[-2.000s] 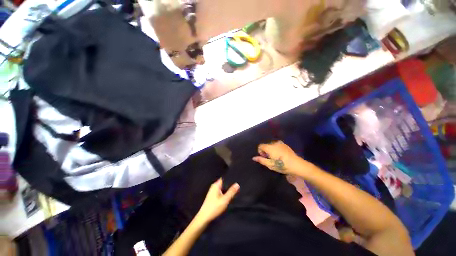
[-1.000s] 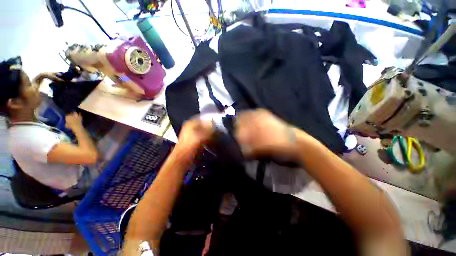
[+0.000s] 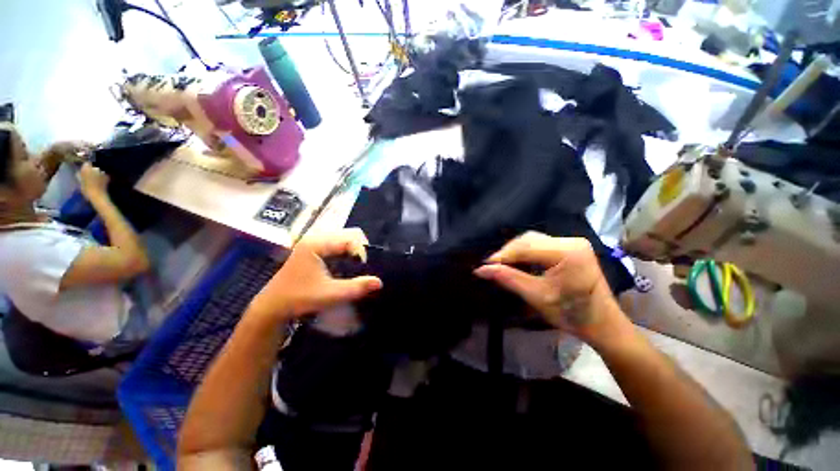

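My left hand (image 3: 327,276) and my right hand (image 3: 543,276) hold a black garment piece (image 3: 419,299) between them, its upper edge pinched between thumb and fingers of each hand. The piece hangs down toward my lap. Behind it, a pile of black garment panels (image 3: 525,152) with white and pale parts (image 3: 419,204) lies on the white sewing table. The sewing machine (image 3: 728,207) stands to the right of my hands, not touched by them.
Thread snips (image 3: 723,290) with green and yellow loops lie under the machine arm. Dark thread waste (image 3: 815,405) is at the lower right. A blue basket (image 3: 189,368) is below left. A person (image 3: 69,244) works at a magenta sewing machine (image 3: 253,120), with a green cylinder (image 3: 290,83) behind it.
The hands, blurred and close together one second ago, are now farther apart, holding a black piece stretched between them. The pile behind has shifted, showing more pale fabric at its left.
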